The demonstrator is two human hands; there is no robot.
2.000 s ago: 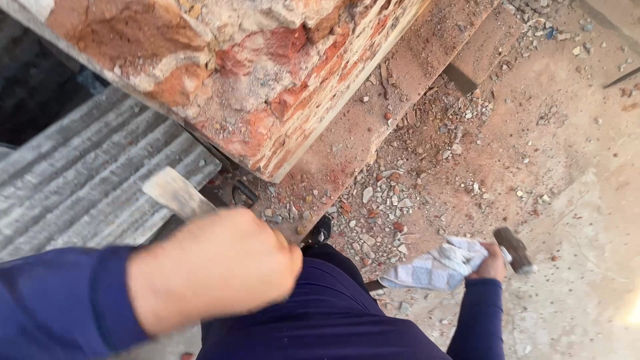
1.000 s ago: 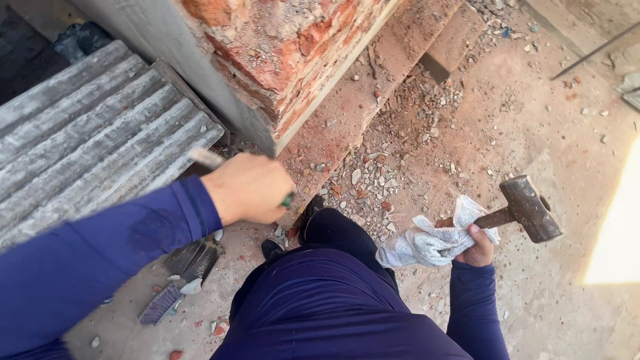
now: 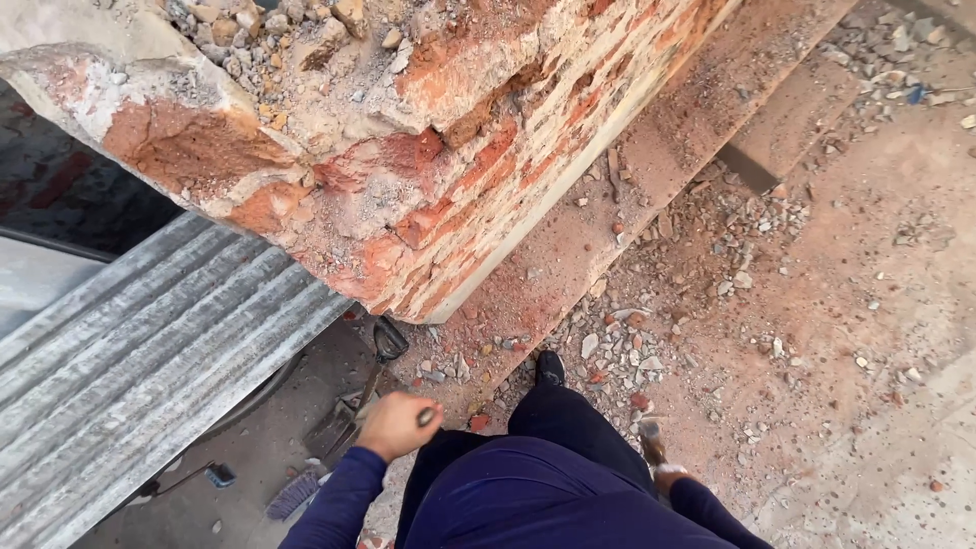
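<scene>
My left hand (image 3: 399, 425) is closed round a thin tool, probably a chisel, whose round end (image 3: 425, 416) shows at the fist; the rest of it is hidden. Low at my right side, my right hand (image 3: 671, 479) is mostly hidden by my body and sleeve. A hammer (image 3: 652, 442) juts forward from that hand, with a bit of pale cloth (image 3: 671, 468) at the wrist. Ahead of both hands stands a broken brick wall (image 3: 427, 229) with a rough top of red brick, mortar and loose rubble.
Corrugated sheets (image 3: 175, 358) lie left of the wall. A D-handled shovel (image 3: 390, 340), a purple-bristled brush (image 3: 293, 494) and a small blue-headed tool (image 3: 220, 475) are below them. A dusty plank (image 3: 564, 274) runs along the wall's foot, beside scattered rubble (image 3: 633, 343) near my shoe (image 3: 549, 369).
My right hand has dropped in close to my side with the hammer, which was held out to the right before. My left hand is lower, near my waist. The view has shifted toward the wall.
</scene>
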